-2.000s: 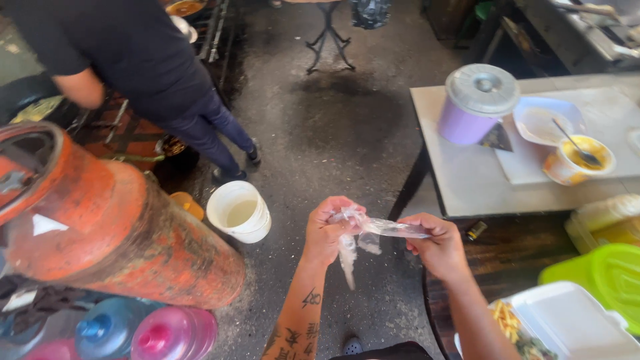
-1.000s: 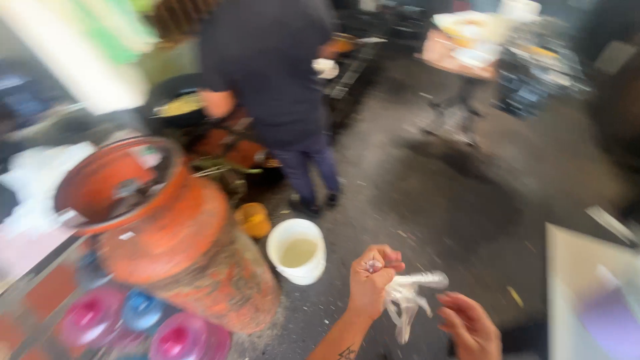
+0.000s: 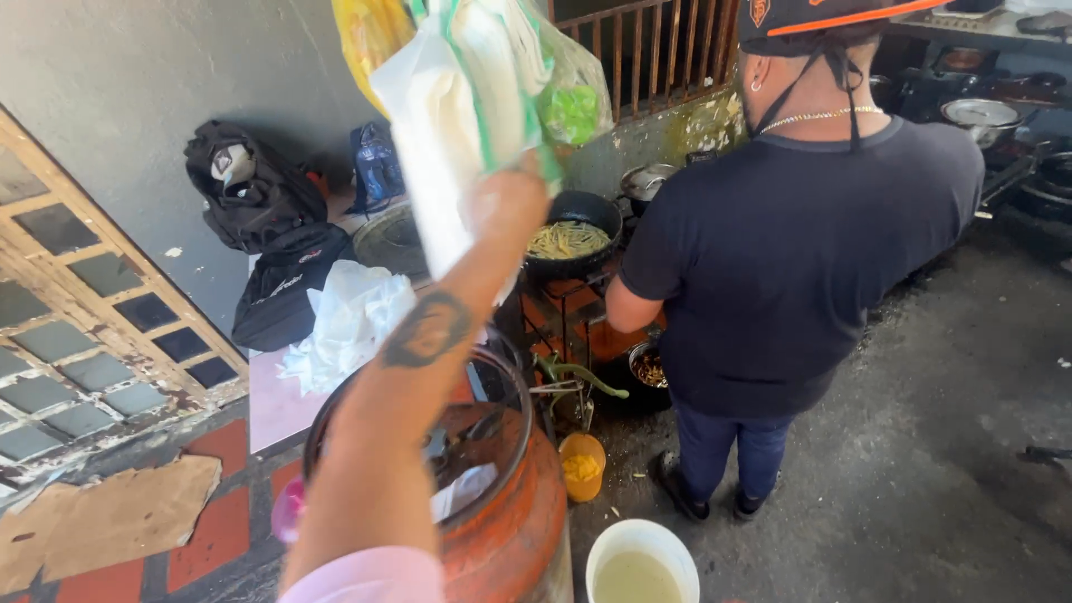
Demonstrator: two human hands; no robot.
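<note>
My left hand is raised at upper centre, against a hanging bundle of white plastic bags with green edges. Motion blur and the bags hide the fingertips, so whether they grip a bag cannot be told. The tattooed forearm rises from the lower left, over a rusty orange gas cylinder. Beside the bundle hang a yellow bag and a clear bag with green contents. My right hand is out of view. Crumpled white plastic bags lie left of my forearm.
A person in a dark shirt stands at the right, beside a black pan of strips of food. A white bucket of cloudy liquid and an orange container stand on the floor. Black bags lie against the wall.
The view has swung left. Earlier both hands held or were near a thin clear plastic piece low in view; now my left hand is up at the hanging bags and the right is out of view.
</note>
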